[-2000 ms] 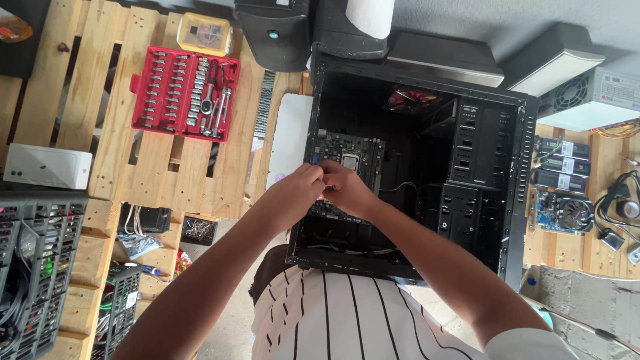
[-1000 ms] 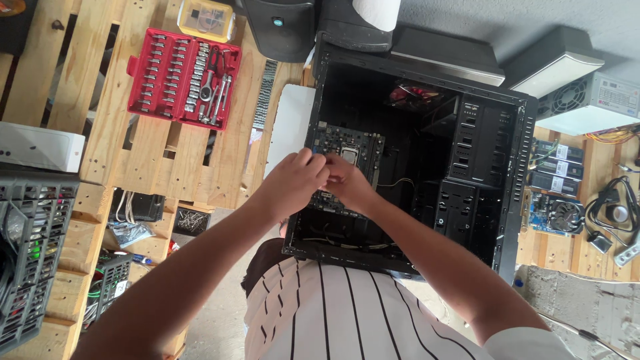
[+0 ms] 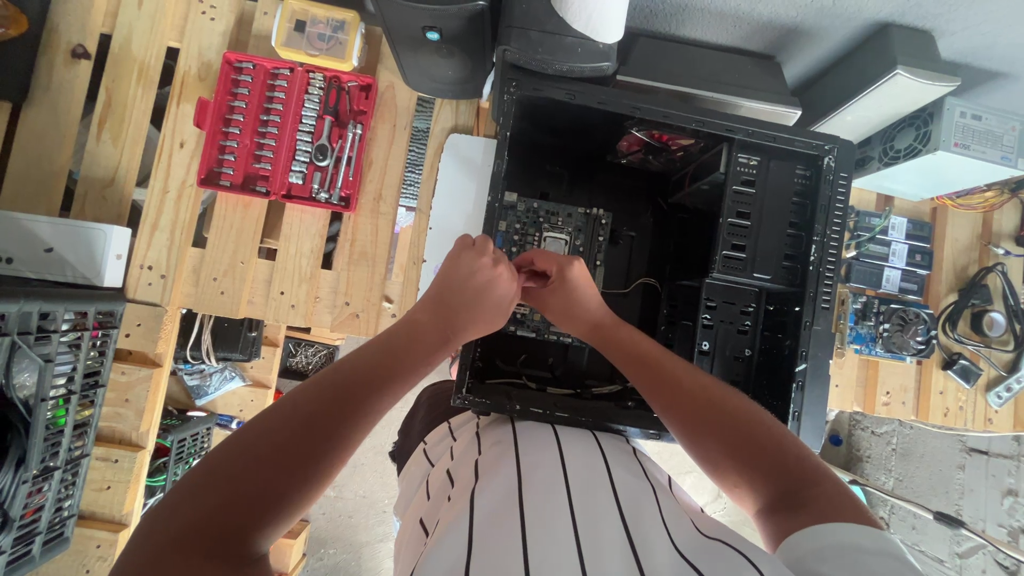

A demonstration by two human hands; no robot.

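Observation:
An open black computer case (image 3: 640, 104) lies on its side in front of me, with a motherboard (image 3: 596, 232) at the left of its interior. The processor socket (image 3: 556, 240) shows just above my hands. My left hand (image 3: 472, 288), fingers curled and closed, is over the board's left part and the case's left edge. Touching or nearly touching it, my right hand (image 3: 560, 288) has its thumb and fingertips pinched together above the board. Whether a small part is between the fingertips of either hand cannot be made out. A thin cable (image 3: 640, 282) runs right from the board.
A red socket set (image 3: 276, 128) and a yellow-edged organizer box (image 3: 318, 36) are on the slatted wooden bench. Right of the case are a power supply (image 3: 936, 144), memory modules (image 3: 890, 254), a graphics card (image 3: 890, 326) and cables (image 3: 976, 300). A gray crate (image 3: 48, 400) stands at left.
Both hands remain close together above the motherboard, with only slight shifts of the fingers. Nothing else has plainly moved.

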